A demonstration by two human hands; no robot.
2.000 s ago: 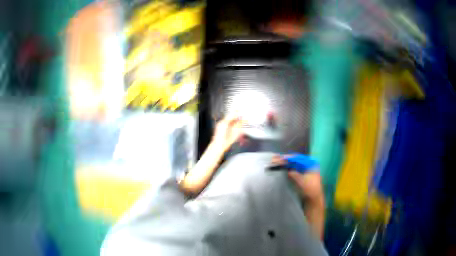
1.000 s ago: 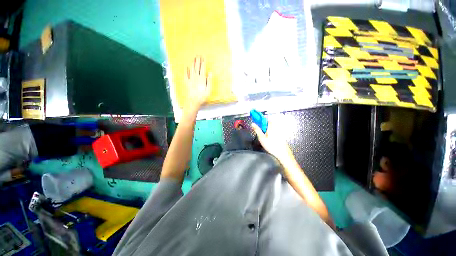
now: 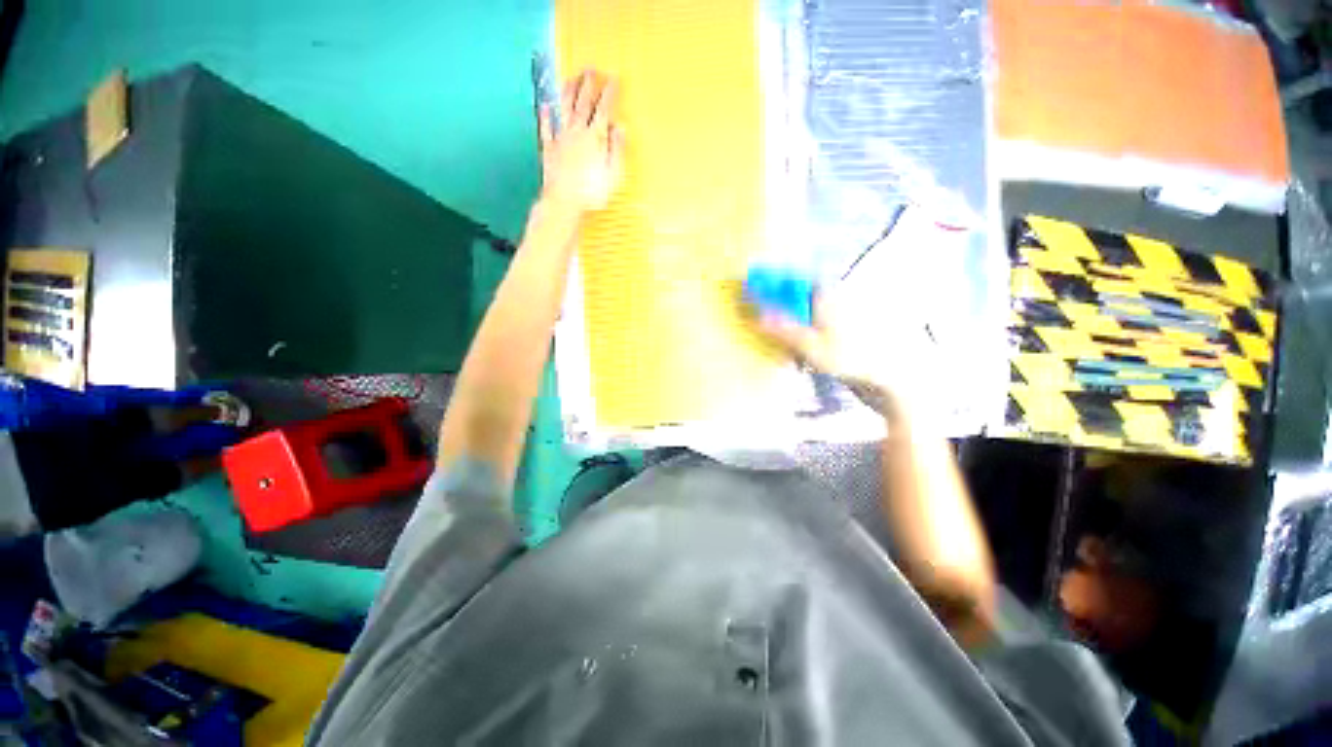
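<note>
Yellow strip stock (image 3: 672, 219), a ribbed sheet under clear film, lies in front of me. My left hand (image 3: 584, 153) is bare and rests flat on its left edge with the fingers apart. My right hand (image 3: 818, 343) is bare and blurred, over the border between the yellow stock and the grey strip stock (image 3: 894, 88). It holds a small blue tool (image 3: 782, 293); what the tool touches is not clear. A white work glove (image 3: 928, 285) lies on the grey stock.
The black-and-yellow loading board (image 3: 1040, 365) with grey, orange and teal strips is at the right. Orange strip stock (image 3: 1139, 88) lies behind it. A red stool-like object (image 3: 275, 479) and a dark green cabinet (image 3: 322, 248) are at the left. A person's arm shows at far left.
My view has shifted so the stock shows nearer. My right hand with the blue tool has moved forward from near my body to over the stock. My left hand is now at the yellow stock's left edge.
</note>
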